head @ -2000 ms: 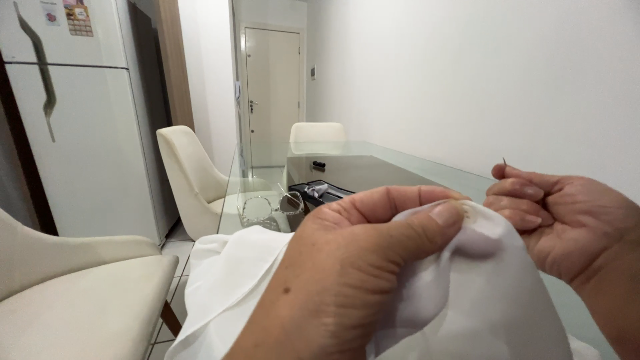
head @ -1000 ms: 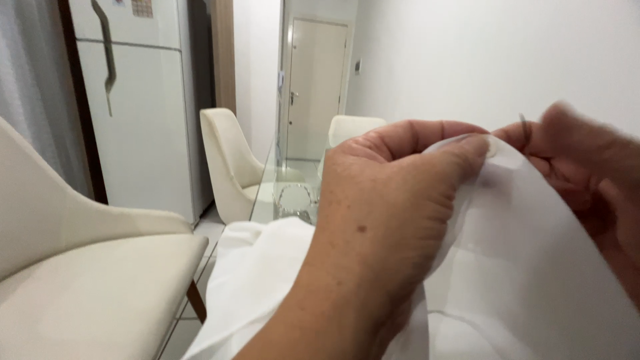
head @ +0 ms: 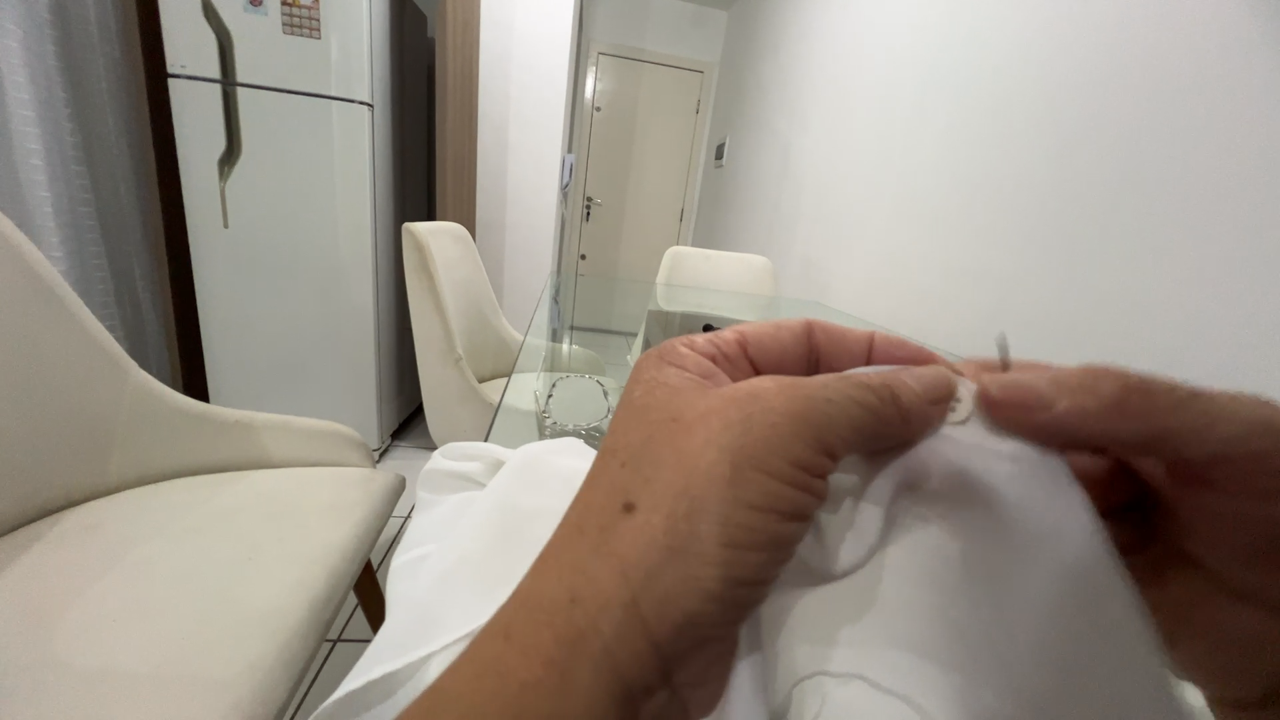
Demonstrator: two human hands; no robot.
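Note:
White fabric (head: 930, 560) hangs from my left hand (head: 740, 450), whose thumb and fingers pinch its top edge. A small white button (head: 961, 401) shows on the cloth at my left thumb tip. Right beside the button, my right hand (head: 1130, 440) has its thumb and forefinger closed, slightly blurred. A thin dark sliver, perhaps a needle (head: 1003, 350), sticks up just above those fingers. The lower fingers of my right hand are in shadow behind the cloth. More of the white fabric (head: 500, 520) spreads to the left of my left forearm.
Behind my hands is a glass table (head: 530, 370) with a clear bead-like ring (head: 577, 402) near its left edge and a dark object partly hidden. Cream chairs stand at the left (head: 180, 540), beyond the table's left side (head: 450, 320) and at its far end (head: 715, 275). A refrigerator (head: 280, 260) stands behind.
My right hand, apart from the cloth two seconds ago, is now close against my left fingertips at the button. The view has shifted left.

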